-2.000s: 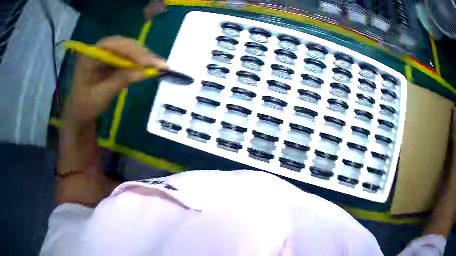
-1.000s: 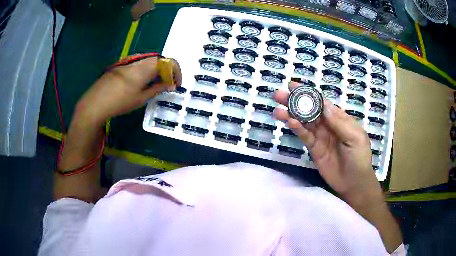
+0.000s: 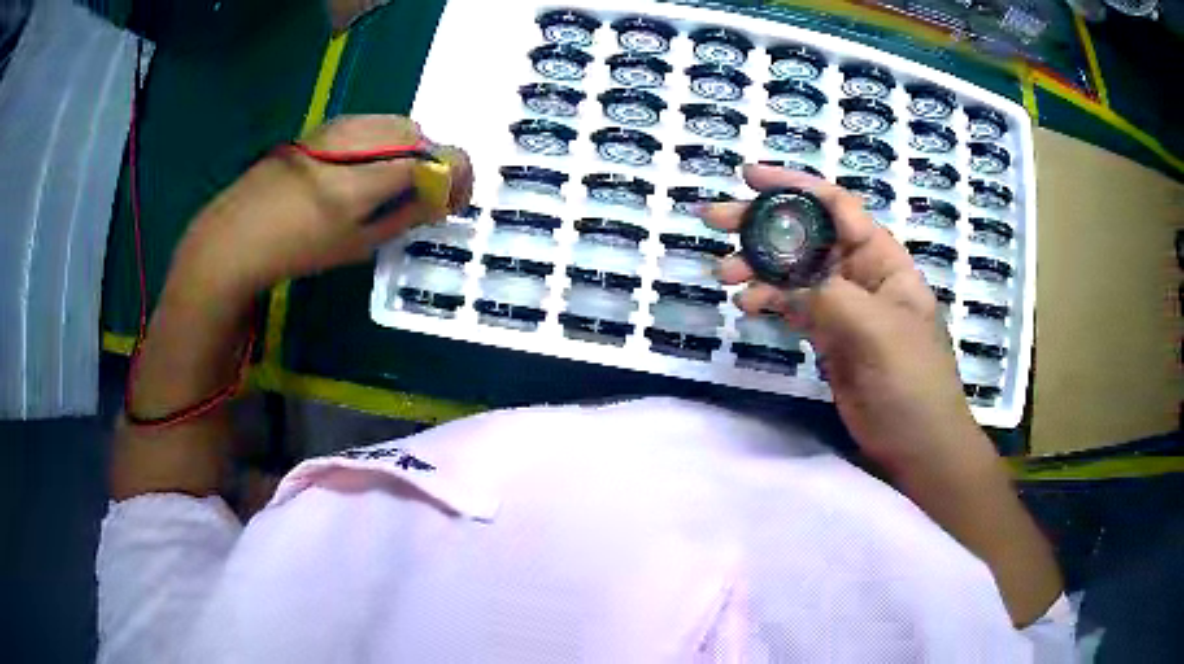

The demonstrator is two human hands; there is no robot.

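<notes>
My right hand (image 3: 863, 292) holds a round black-rimmed speaker driver (image 3: 787, 236) by its edge above the white tray, with its darker face with a pale centre turned up. My left hand (image 3: 318, 208) grips the yellow test probe (image 3: 442, 186), seen end-on at the fingertips by the tray's left part. Red and black leads (image 3: 195, 413) run from the probe over the hand and around the wrist. The white tray (image 3: 465, 65) holds rows of speaker drivers standing on edge. Some slots behind my right hand are hidden.
A brown cardboard sheet (image 3: 1104, 298) lies right of the tray. A pale ribbed stack (image 3: 52, 221) stands at the far left. The green mat (image 3: 351, 311) carries yellow tape lines. Clear trays of parts (image 3: 1013, 20) show at the back right, partly cut off.
The right hand came in from the right edge with a speaker driver, whose face now looks darker than a second ago. The left hand swung the probe inward over the tray. The view shifted slightly.
</notes>
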